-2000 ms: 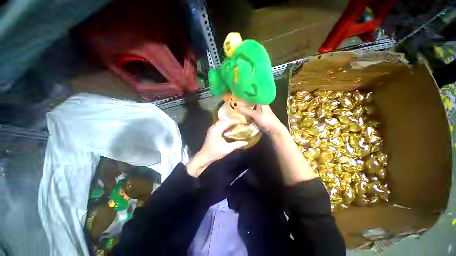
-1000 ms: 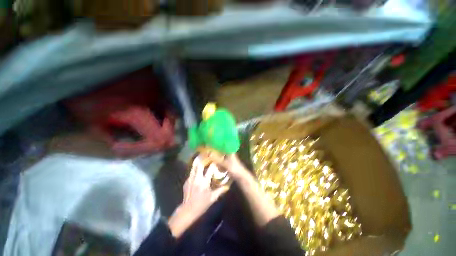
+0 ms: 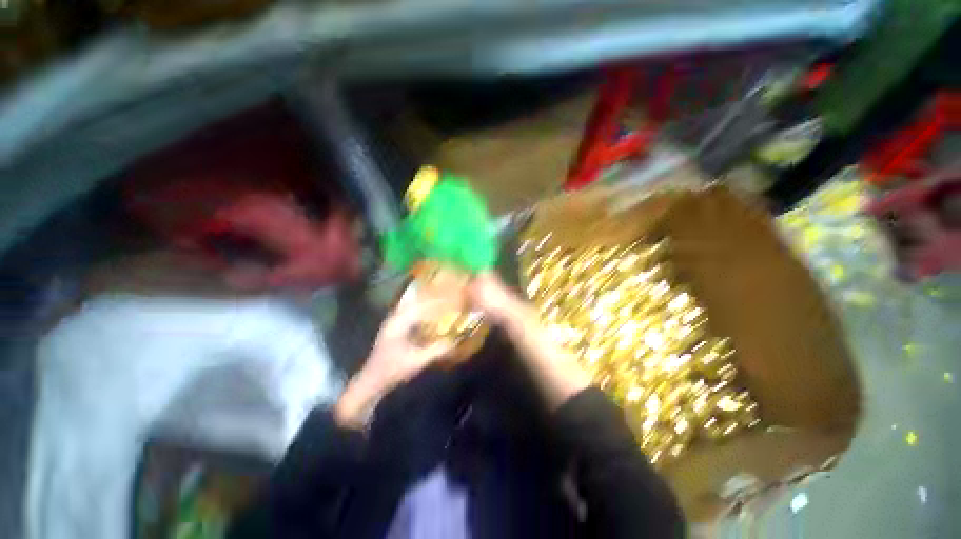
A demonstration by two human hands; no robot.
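The picture is blurred. A plush potted tree [image 3: 448, 226] with a green crown and a yellow tip is held upright above the lap. My left hand [image 3: 406, 332] grips its pot from the left. A gold ingot [image 3: 451, 326] shows at the pot beside my left fingers. My right hand [image 3: 495, 300] is on the right side of the tree, just below the crown; its fingertips are blurred and partly hidden.
A cardboard carton [image 3: 796, 316] holding gold ingots stands at the right. A white woven sack [image 3: 90, 368] with trees inside is at lower left. Ahead are a pale bench cover [image 3: 590, 40], a metal post and red stools. Yellow scraps litter the floor at right.
The view has swung, so the tree, carton and sack sit further left than at first and more bench cover shows. Both hands remain on the tree.
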